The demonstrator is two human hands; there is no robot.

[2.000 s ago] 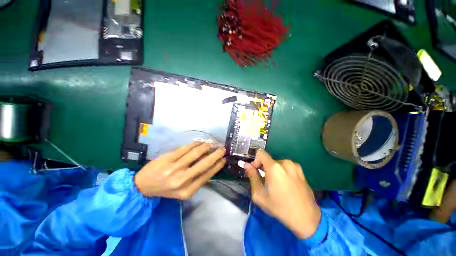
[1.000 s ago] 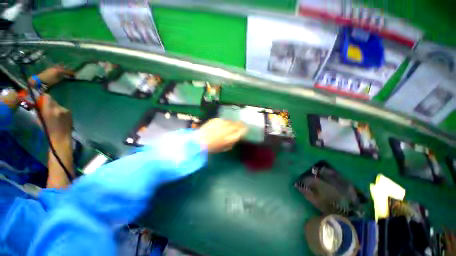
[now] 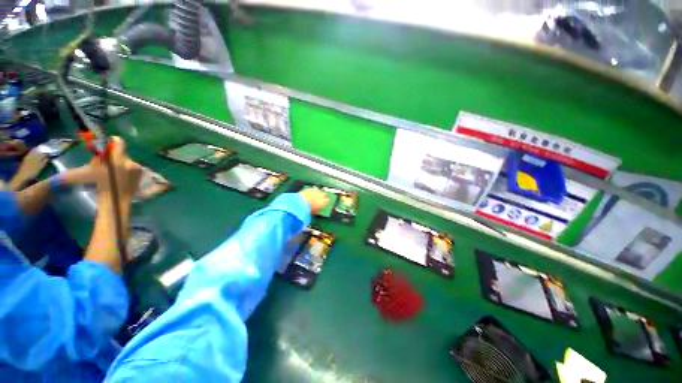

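My left hand (image 3: 317,200) reaches out at the end of a blue sleeve, over a tablet assembly (image 3: 344,206) in the back row. The hand is small and blurred, and its fingers are partly hidden, so its grip cannot be told. A second tablet assembly (image 3: 309,258) lies at an angle nearer me, its left part hidden by my sleeve. My right hand is not in view.
A red bundle of wired components (image 3: 398,296) lies right of centre. More tablets (image 3: 411,241) line the back of the mat. The fume fan (image 3: 495,357) is at the lower right. At left, a neighbour's hand (image 3: 120,173) holds an orange screwdriver (image 3: 96,142).
The view has swung up from the close tablet to the bench and partition. My left hand has left that tablet and stretched to the back row. My right hand has gone out of view.
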